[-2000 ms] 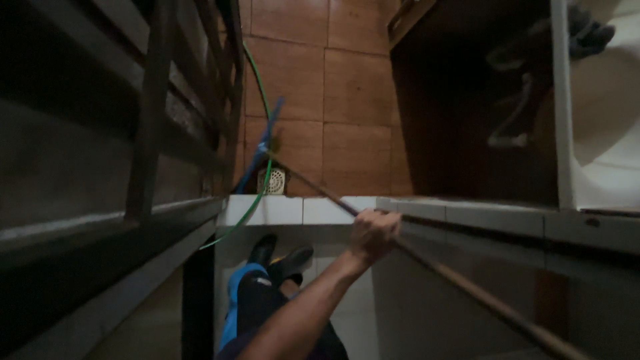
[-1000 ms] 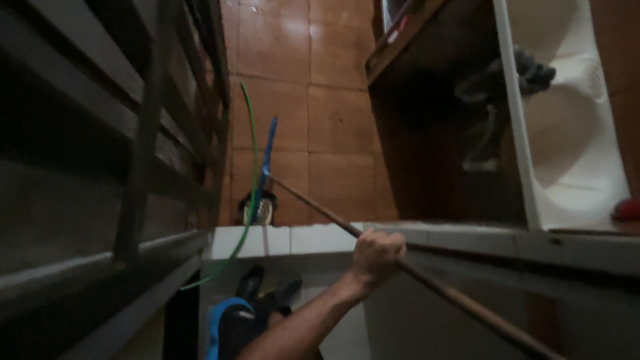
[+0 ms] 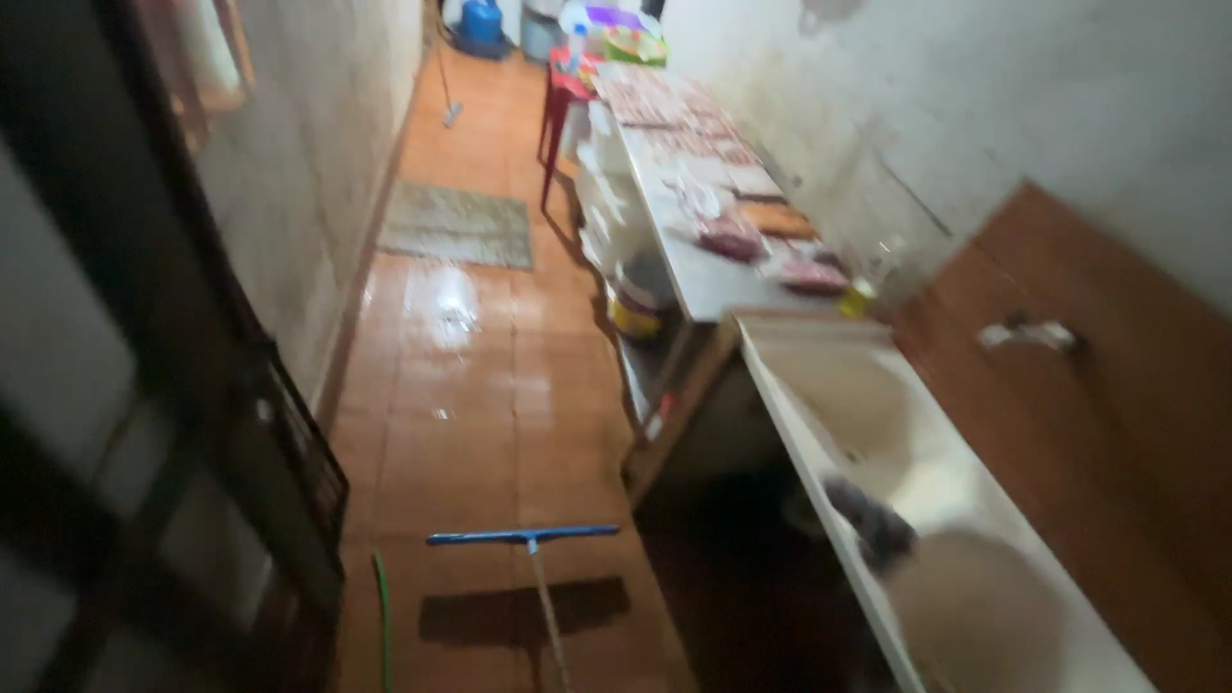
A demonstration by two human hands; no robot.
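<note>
A floor squeegee with a blue head (image 3: 523, 535) shows low in the head view, its head lying crosswise over the brown floor tiles and a dark shadow beneath it. Its pole (image 3: 550, 611) runs down out of the bottom edge. Neither of my hands is in view now, so what holds the pole is hidden. Left of the squeegee, the end of a green hose (image 3: 383, 616) lies on the tiles. Wet, shiny patches (image 3: 452, 308) mark the floor farther ahead.
At right stands a white double sink (image 3: 789, 423) with a dark cloth (image 3: 871, 520) over its divider. Beyond it is a long table (image 3: 679, 260) bearing packed goods. A mat (image 3: 457, 224), a red stool (image 3: 549, 130) and another long-handled tool (image 3: 452, 114) stand ahead. A dark metal gate (image 3: 183, 385) borders the left.
The view has swung up along the passage, and the hand seen on the pole earlier is out of frame. The squeegee head has left the drain by the white ledge and now lies crosswise.
</note>
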